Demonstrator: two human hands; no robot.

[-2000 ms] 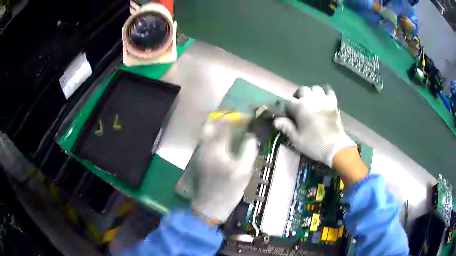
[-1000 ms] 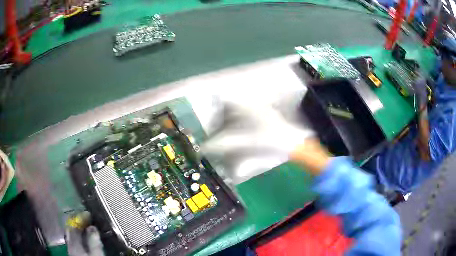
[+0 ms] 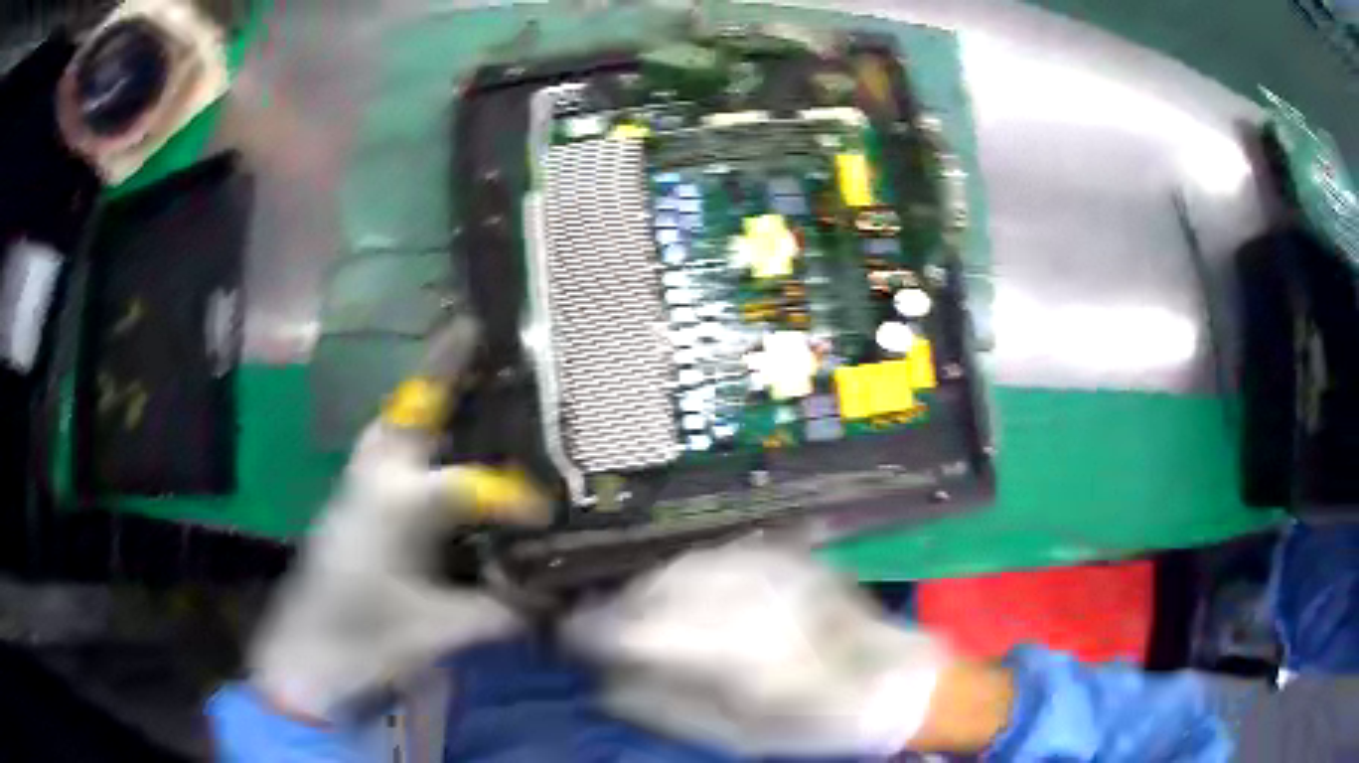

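A black solder carrier [image 3: 939, 485] lies on the green mat, holding a green circuit board [image 3: 820, 313] with a long silver ribbed heatsink [image 3: 611, 298] and yellow components [image 3: 875, 391]. My left hand [image 3: 391, 544], in an off-white glove with yellow fingertips, is at the carrier's lower left corner; blur hides whether it grips the edge. My right hand [image 3: 760, 641], gloved and strongly blurred, is below the carrier's front edge, its fingers pointing left; whether it holds anything cannot be told.
A shallow black tray [image 3: 164, 336] with small yellow-green bits is at left, below a round dark item on a cream square [image 3: 134, 82]. A black bin [image 3: 1297, 388] stands at right. A red sheet [image 3: 1036, 611] lies below the bench edge. Bare metal [image 3: 1095, 224] shows right of the carrier.
The view has swung left, so the carrier sits nearer the middle. My right hand has come back from near the right bin to the carrier's front. My left hand is now at the carrier's corner.
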